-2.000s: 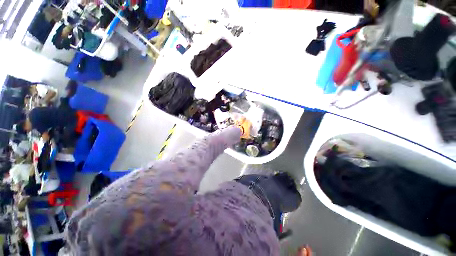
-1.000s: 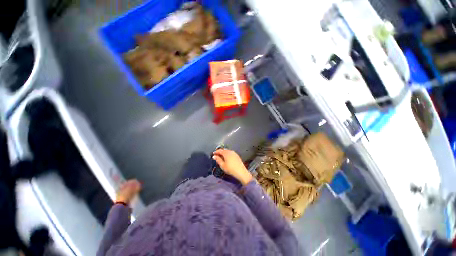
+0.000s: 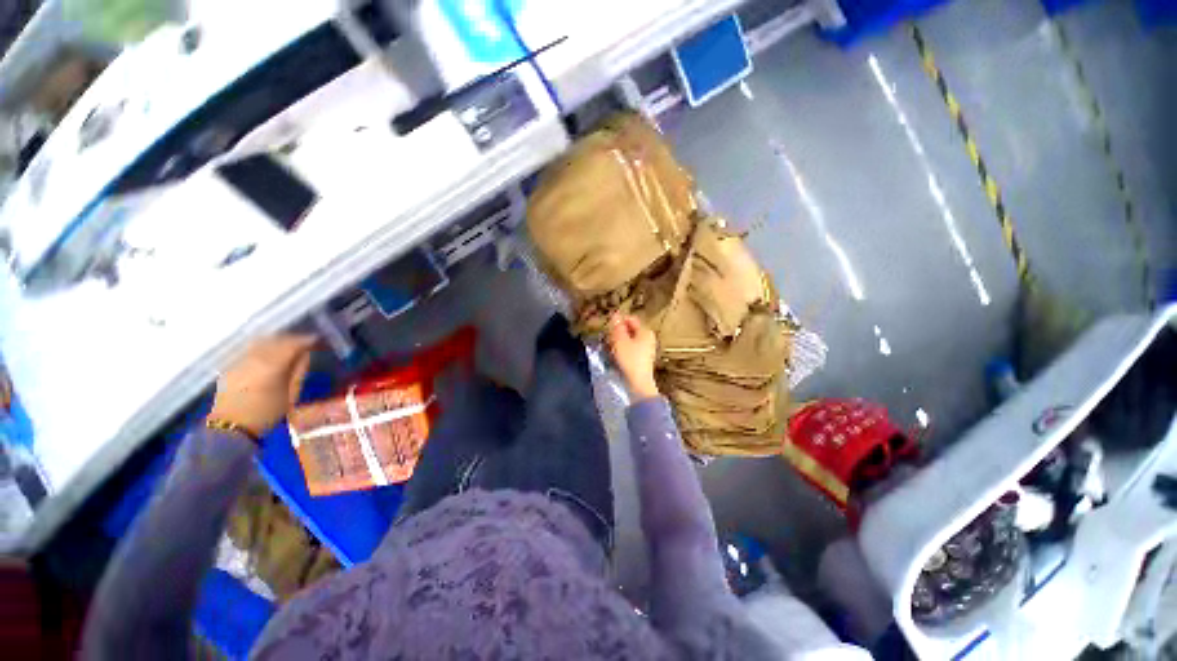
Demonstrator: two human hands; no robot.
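Heaped and stacked brown cut pieces [image 3: 729, 375] lie low down beside the machine table. A thicker, smoother brown bundle [image 3: 600, 207] lies at their table side. My right hand [image 3: 633, 351] is at the near edge of the pieces, touching or overlapping them with its fingers curled. Whether it grips cloth cannot be told. My left hand [image 3: 262, 384] is at the front edge of the white table [image 3: 374, 213], fingers somewhat apart, with nothing seen in it.
An orange block with white straps [image 3: 362, 439] and a blue tub [image 3: 291, 480] holding brown pieces are at lower left. A black phone [image 3: 267, 190] lies on the table. A red bag [image 3: 849, 446] and a white bin [image 3: 1020, 497] are at right. Grey floor shows beyond the pieces.
The view has turned towards the table and the brown pieces. My right hand has moved onto the pieces' edge. My left hand has gone from the white bin's side to the table edge.
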